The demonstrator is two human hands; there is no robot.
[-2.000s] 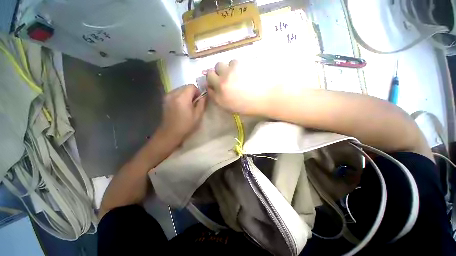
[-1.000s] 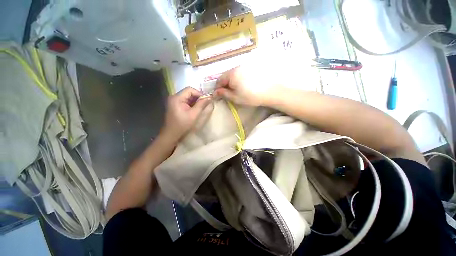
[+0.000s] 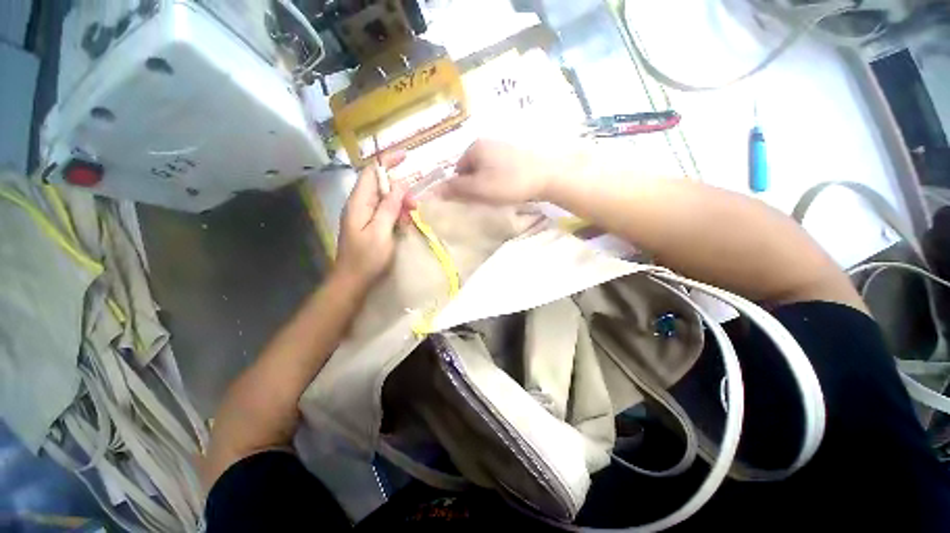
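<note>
A beige bag body (image 3: pixel 354 364) with yellow tape (image 3: pixel 443 255) along its seam lies over my lap and the table edge. Its zipper (image 3: pixel 500 429) curves along the opening and pale handles (image 3: pixel 742 401) loop to the right. My left hand (image 3: pixel 370 224) pinches the bag's far edge near the yellow clamp frame (image 3: pixel 399 109). My right hand (image 3: pixel 500 172) holds the same edge a little to the right, near a small pale strip with reddish marks (image 3: pixel 429 179). The fingertips are partly washed out by glare.
The white machine head (image 3: pixel 188 104) with a red button (image 3: pixel 81 173) stands at left. Beige bags with hanging straps (image 3: pixel 47 302) lie at far left. Red and black snips (image 3: pixel 635 124) and a blue-handled tool (image 3: pixel 757 158) lie on the table at right. Loose straps curve at far right.
The view has shifted, so the machine and tools sit further left. My hands have moved slightly apart along the bag's edge, and the yellow tape now bends left toward the opening.
</note>
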